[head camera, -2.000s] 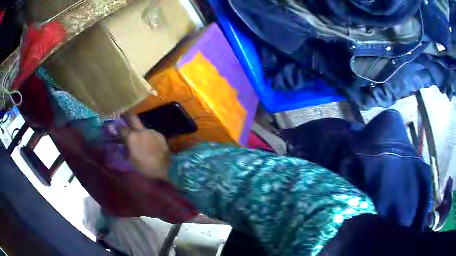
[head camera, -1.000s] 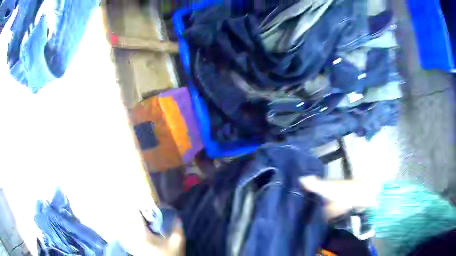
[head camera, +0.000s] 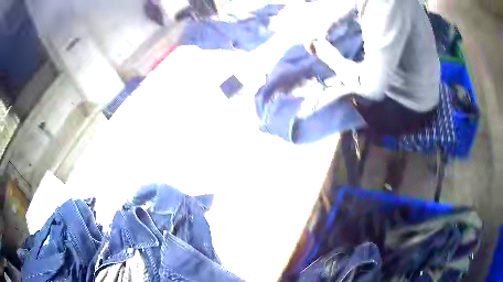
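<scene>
Neither of my hands is in view. Blue denim jackets [head camera: 132,237] lie in a crumpled heap on the white table [head camera: 248,193] at the lower left, nearest to me, with pale stitching and folded edges showing. Another piece of dark denim [head camera: 353,264] shows at the bottom edge, right of the table, cut off by the frame. No hand shows on it. The picture is blurred and the tabletop is overexposed.
Across the table, a seated person in a pale top [head camera: 402,55] handles a denim garment [head camera: 309,118]. A dark flat square [head camera: 231,86] lies on the table. A blue crate [head camera: 397,200] of dark denim stands lower right. A checked cushion [head camera: 433,129] shows near another blue crate [head camera: 469,137].
The view has swung from the orange box and crate up across the table. My hands, seen with dark denim between them one second ago, have left the picture.
</scene>
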